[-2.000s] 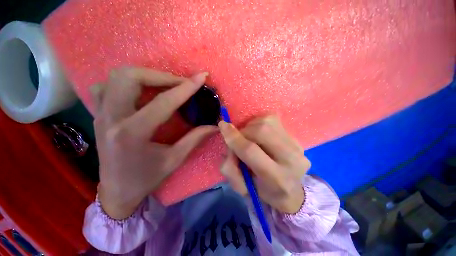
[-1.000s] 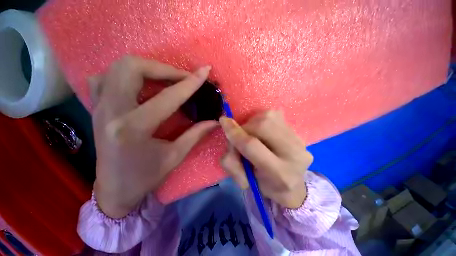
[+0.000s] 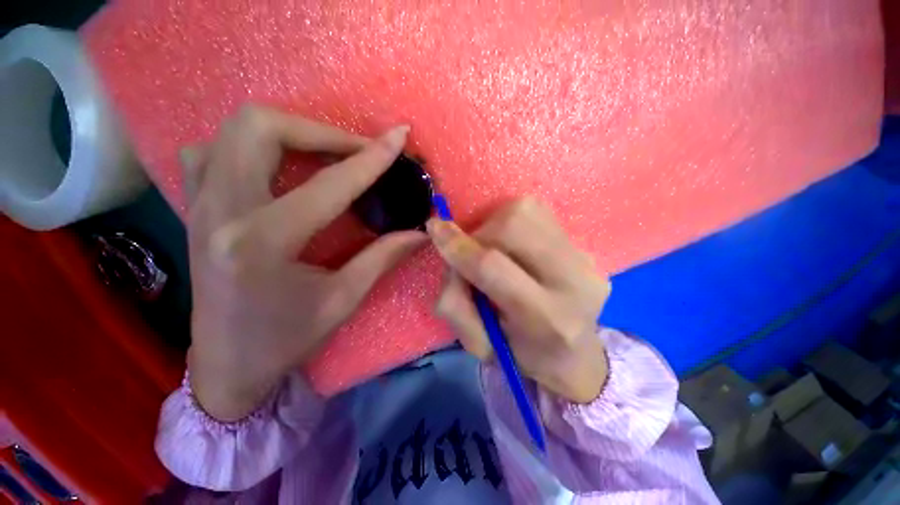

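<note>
A round black glossy watch head (image 3: 397, 195) lies on the pink-red foam pad (image 3: 632, 128). My left hand (image 3: 286, 247) holds it between thumb and fingers, with the thumb at its near edge and the fingertips at its far edge. The hand hides its left part. My right hand (image 3: 528, 301) holds a slim blue stick (image 3: 508, 370) like a pen. The stick's tip is at the right rim of the watch head.
A translucent tape roll (image 3: 94, 138) stands left of the pad. A shiny dark piece (image 3: 128, 264) lies below it. A red surface (image 3: 69, 355) is at lower left. A blue surface (image 3: 730, 266) is at right, with brown boxes (image 3: 809, 414) at lower right.
The view has shifted slightly. The stick's tip stays at the right rim of the watch head, and both hands keep nearly the same hold.
</note>
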